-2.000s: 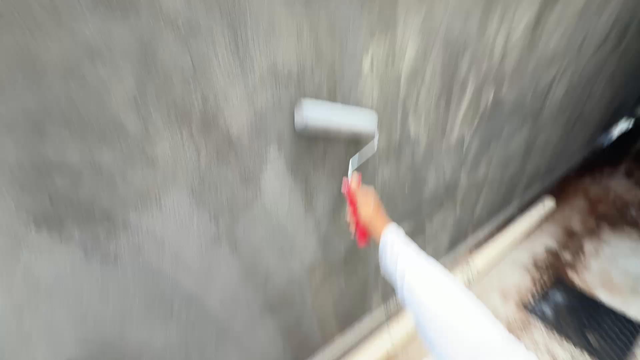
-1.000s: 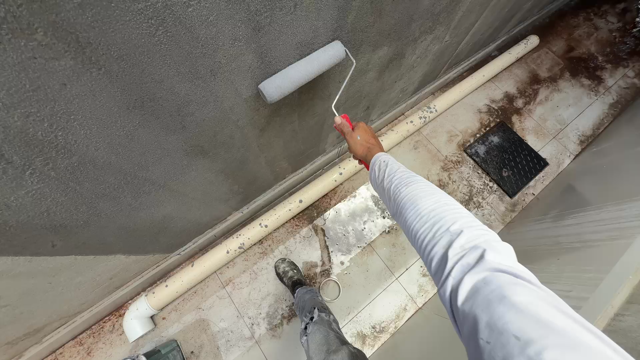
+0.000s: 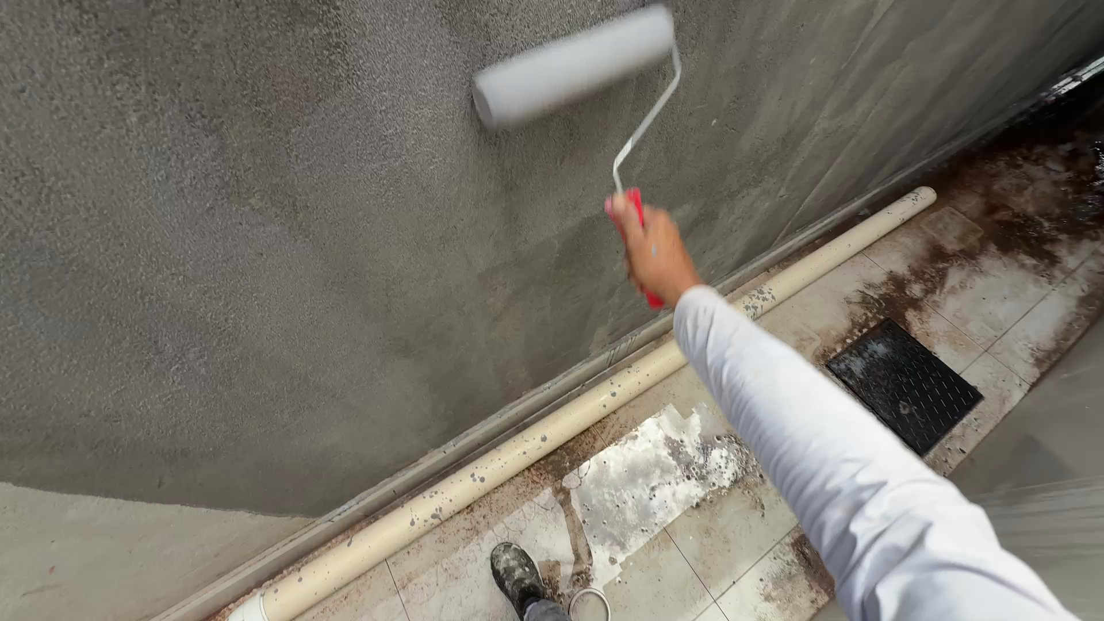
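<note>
My right hand [image 3: 660, 254], at the end of a white sleeve, is closed around the red handle of a paint roller [image 3: 573, 67]. The roller's pale sleeve lies against or very close to the grey rendered wall [image 3: 345, 259] in the upper middle of the view, slightly blurred. A bent metal frame joins it to the handle. The wall is darker and damp-looking in patches, with a lighter unpainted-looking part [image 3: 112, 552] at the lower left. My left hand is out of sight.
A cream plastic pipe [image 3: 483, 473] with grey spots runs along the wall's foot. A black cover [image 3: 904, 386] lies on the stained tile floor at the right. My boot [image 3: 516, 573] stands at the bottom, beside a round rim [image 3: 590, 605]. Another wall [image 3: 1035, 466] borders the right side.
Since a second ago my right hand and the roller have moved up over the wall, the roller still held. The view has shifted too; the elbow at the pipe's lower-left end is now mostly out of frame.
</note>
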